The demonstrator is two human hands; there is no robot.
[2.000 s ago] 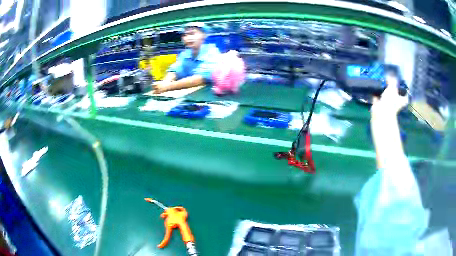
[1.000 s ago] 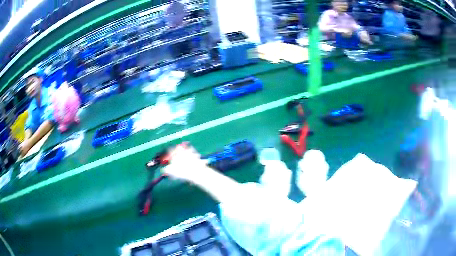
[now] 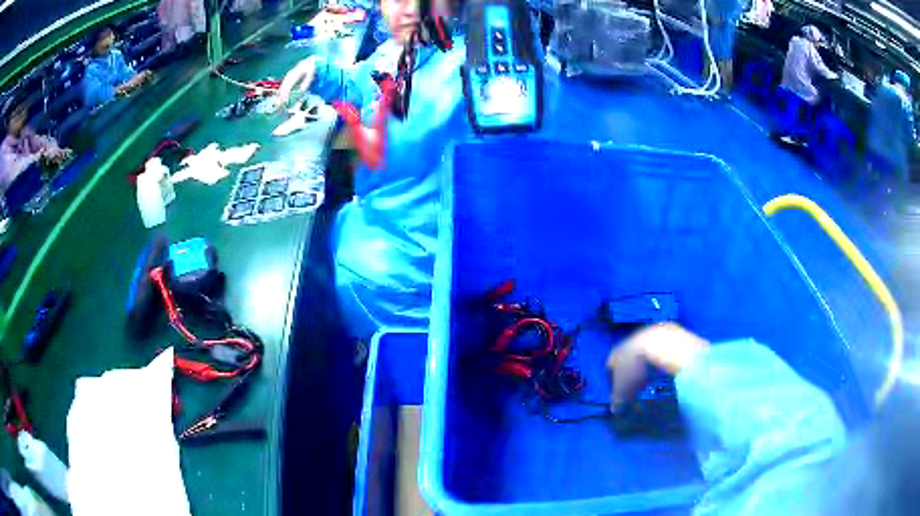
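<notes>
A large blue plastic bin [image 3: 437, 333] stands in front of me. My right hand [image 3: 656, 368] is inside it, blurred, fingers pointing down at a dark unit; whether it grips the unit is unclear. A dark tester [image 3: 642, 306] lies just beyond the hand. Red and black test leads [image 3: 530, 343] lie to its left on the bin floor. Another tester [image 3: 504, 66], black-rimmed with a lit screen, is upright above the bin's far rim; what holds it is not visible. My left hand is not in view.
The green bench [image 3: 242, 443] at left holds a tester [image 3: 192, 260] with leads, a white wipe [image 3: 126, 438], a white bottle [image 3: 153, 191] and a lens tray [image 3: 272, 191]. A person in a blue smock [image 3: 393, 222] stands beyond the bin. A yellow curved bar [image 3: 857, 262] is at right.
The view has swung from the bench to the bin. The hand earlier seen by red clamps on the bench is gone from there; my right hand is now down inside the bin.
</notes>
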